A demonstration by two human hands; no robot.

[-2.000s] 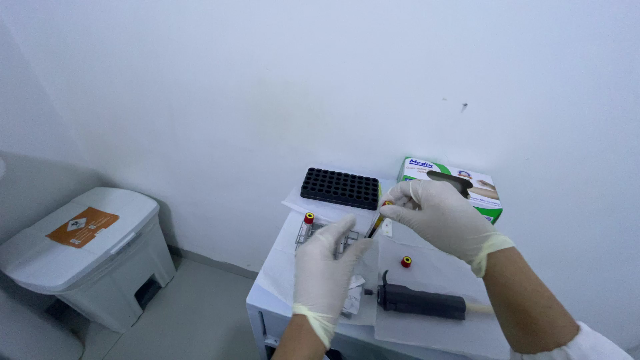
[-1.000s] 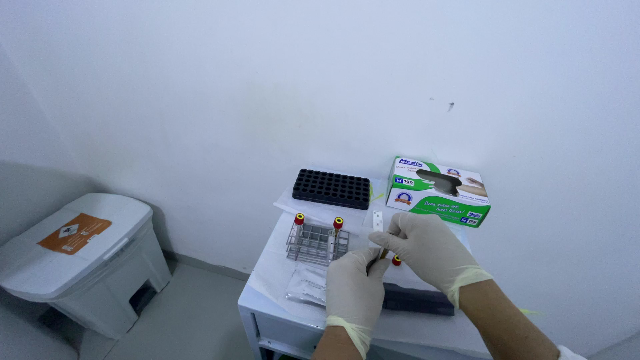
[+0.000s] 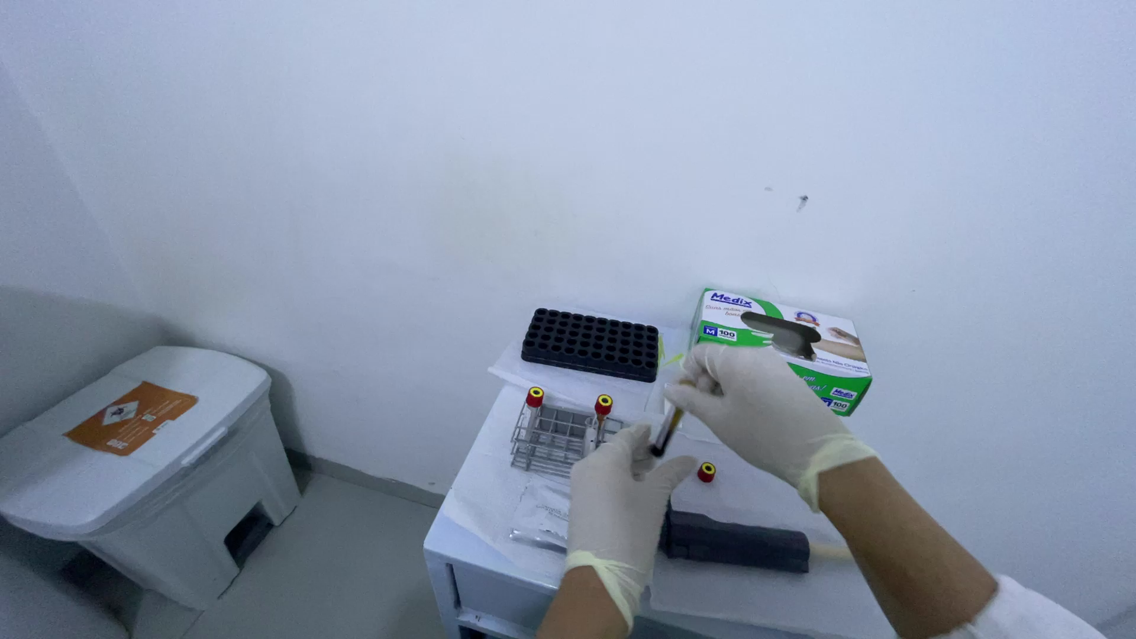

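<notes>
Both my hands wear pale latex gloves. Between them a blood collection tube, dark at its lower end, leans at a slant. My left hand is at the tube's lower end with thumb and fingers apart; whether it touches the tube is unclear. My right hand pinches the upper end, partly hidden by its fingers. Left of the tube, a wire test-tube rack holds two tubes with red and yellow caps. A loose red and yellow cap lies on the white paper just right of my left hand.
Behind the wire rack sits a black multi-well tube rack. A Medix glove box stands against the wall. A dark pipette-like device and a foil packet lie on the paper-covered white table. A white lidded bin is at left.
Since one second ago my hands have moved apart, with the right one higher and the tube showing between them. More of the dark device shows now.
</notes>
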